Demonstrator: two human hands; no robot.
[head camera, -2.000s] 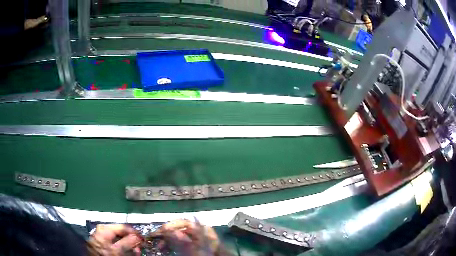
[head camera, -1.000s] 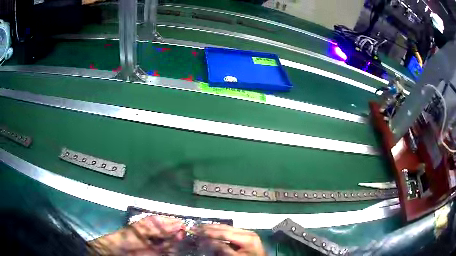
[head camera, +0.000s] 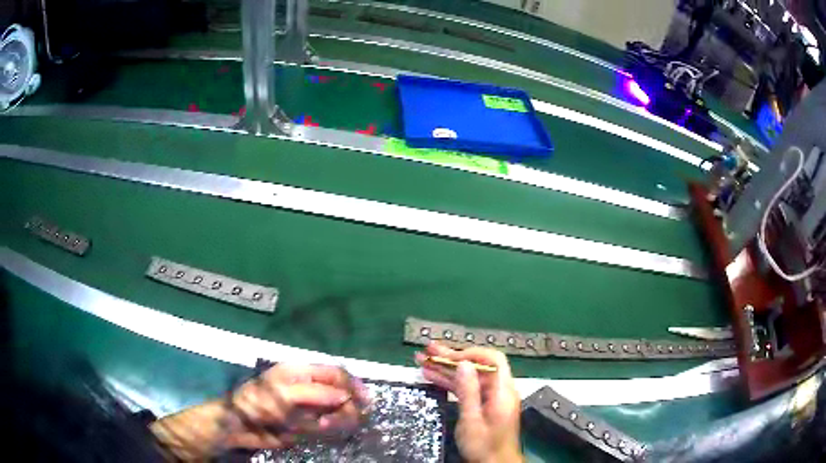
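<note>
Many small silvery parts (head camera: 394, 423) lie heaped in a dark parts tray (head camera: 264, 364) at the near edge. My left hand (head camera: 294, 402) is over the tray's left side, fingers bent together and blurred; I cannot tell if it holds a part. My right hand (head camera: 485, 407) is at the tray's right side and holds a thin yellow-tan stick, perhaps tweezers (head camera: 462, 363), between thumb and fingers. Its fingertips overlap the near edge of a row of fixture strips (head camera: 480, 339) on the green belt. A stack of fixtures (head camera: 580, 422) lies right of my right hand.
Two separate fixture strips (head camera: 213, 284) (head camera: 59, 237) lie on the belt at the left. Silver guide rails (head camera: 362, 212) cross the belt. A blue bin (head camera: 475, 116) sits on the far side, near a metal post (head camera: 259, 72). A red-brown machine base (head camera: 738, 298) stands at the right.
My right hand has moved away from my left and up toward the fixture row, with the stick now showing. The heaped parts are uncovered. The whole view has shifted, with the scene further right.
</note>
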